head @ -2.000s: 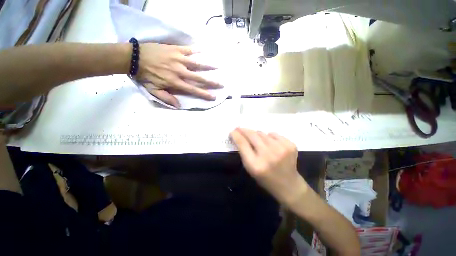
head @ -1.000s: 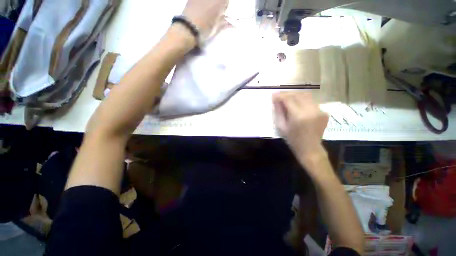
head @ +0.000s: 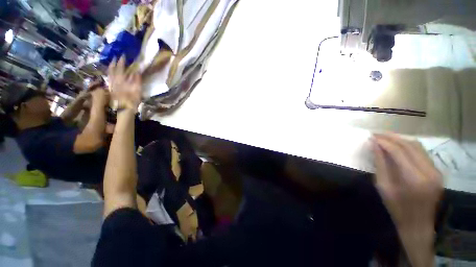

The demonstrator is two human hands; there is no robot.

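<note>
My left hand (head: 125, 88) is stretched out to the far left, beside the pile of white panels with brown bands (head: 190, 49). Its fingers look spread and it seems to hold nothing; it is blurred. My right hand (head: 406, 174) is at the table's front edge, below the needle area, fingers bent and tips close together. Whether it pinches anything cannot be told. The sewing machine head (head: 365, 23) is at the top right, with the presser foot and needle lost in glare. No panel lies under it.
Cream strips (head: 438, 99) lie right of the needle plate (head: 334, 78). Another worker (head: 57, 128) sits at the left, near a blue bag (head: 122, 48). White and brown pieces (head: 188, 216) lie below the table edge (head: 261, 146). Pen marks show near my right hand.
The view has swung left. My left hand has moved from the panel near the machine to beyond the pile; that panel is gone from beside the needle. My right hand stays near the front edge.
</note>
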